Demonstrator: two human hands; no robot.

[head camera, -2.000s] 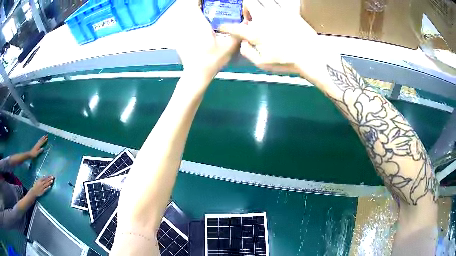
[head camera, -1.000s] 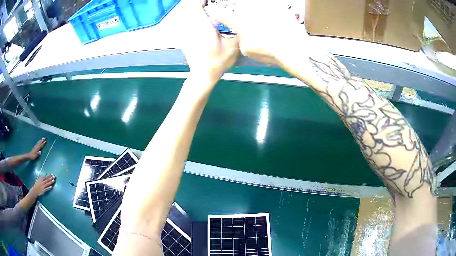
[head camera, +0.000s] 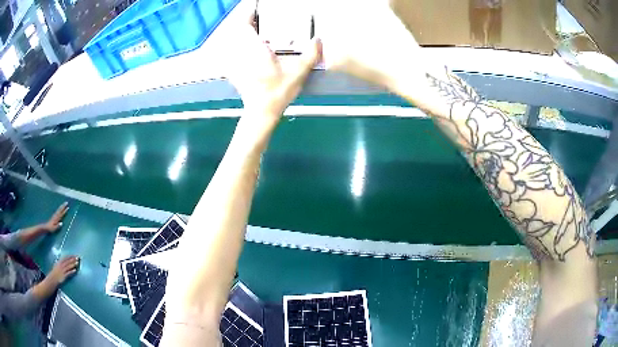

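A small flat item with a bright white face and dark side edges (head camera: 285,27) is held up over the shelf at the top edge. It is overexposed, so I cannot tell what it is. My left hand (head camera: 274,74) grips its lower left part, with the thumb at its lower right corner. My right hand (head camera: 352,41) is just right of it, washed out by glare, and its fingers cannot be made out. One solar panel (head camera: 327,320) lies on the green bench at the bottom middle. Several overlapping panels (head camera: 146,278) lie left of it, partly behind my left forearm.
A blue crate (head camera: 159,41) stands on the white shelf (head camera: 74,85) at upper left. Cardboard boxes (head camera: 474,24) stand at upper right. Another person's hands (head camera: 64,269) rest on the bench at left. A shiny tan cardboard mat (head camera: 508,298) lies at lower right.
The held item showed a blue-purple face earlier and now shows white. My right hand has shifted over its right side. The whole view has moved slightly.
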